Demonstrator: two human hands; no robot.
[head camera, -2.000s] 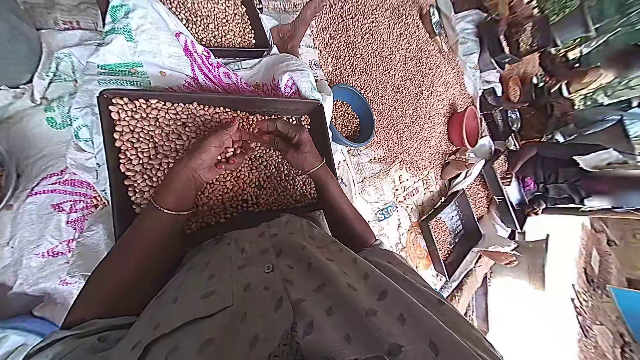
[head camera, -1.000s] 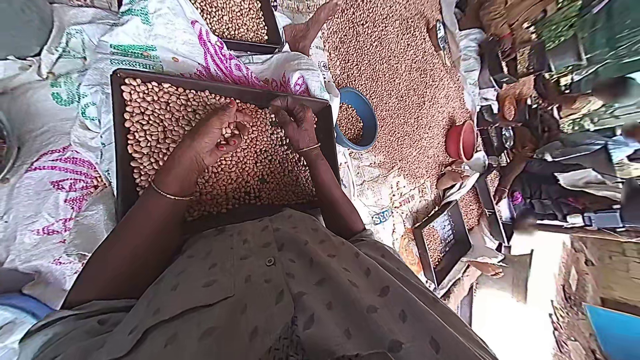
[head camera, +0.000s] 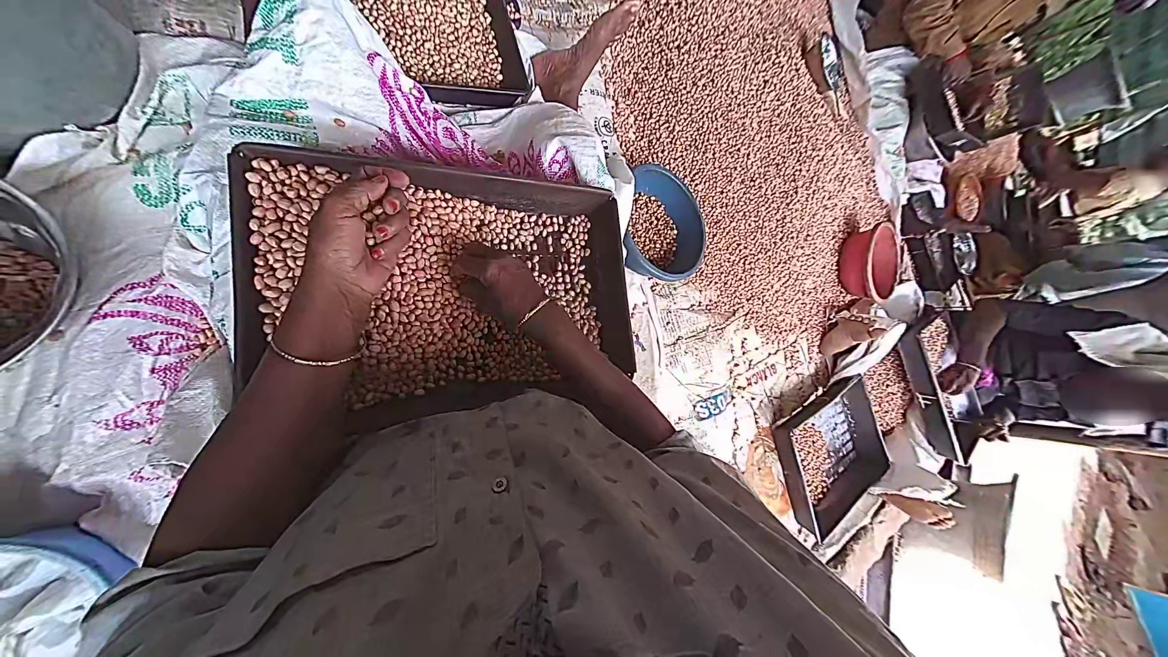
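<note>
A dark rectangular tray (head camera: 427, 173) of shelled nuts (head camera: 429, 301), likely peanuts, rests against my lap. Over its left part, my left hand (head camera: 360, 228) is palm up with curled fingers; some nuts show by the fingers, but I cannot tell whether they are held or lie behind. My right hand (head camera: 497, 283) reaches down to the nuts near the middle of the tray, its fingertips against them and mostly hidden. A patch of dark tray bottom shows beyond that hand.
White printed sacks (head camera: 173, 210) lie left and beyond. A second nut tray (head camera: 474, 91) stands ahead beside a person's bare foot (head camera: 584, 59). Rightward are a blue bowl (head camera: 671, 224) with nuts, a wide spread of nuts (head camera: 739, 119), a red bowl (head camera: 870, 262) and people with trays (head camera: 835, 465).
My right hand has come down from beside my left hand, near the tray's far edge, to the nuts in the middle. My left hand stays over the tray's left part.
</note>
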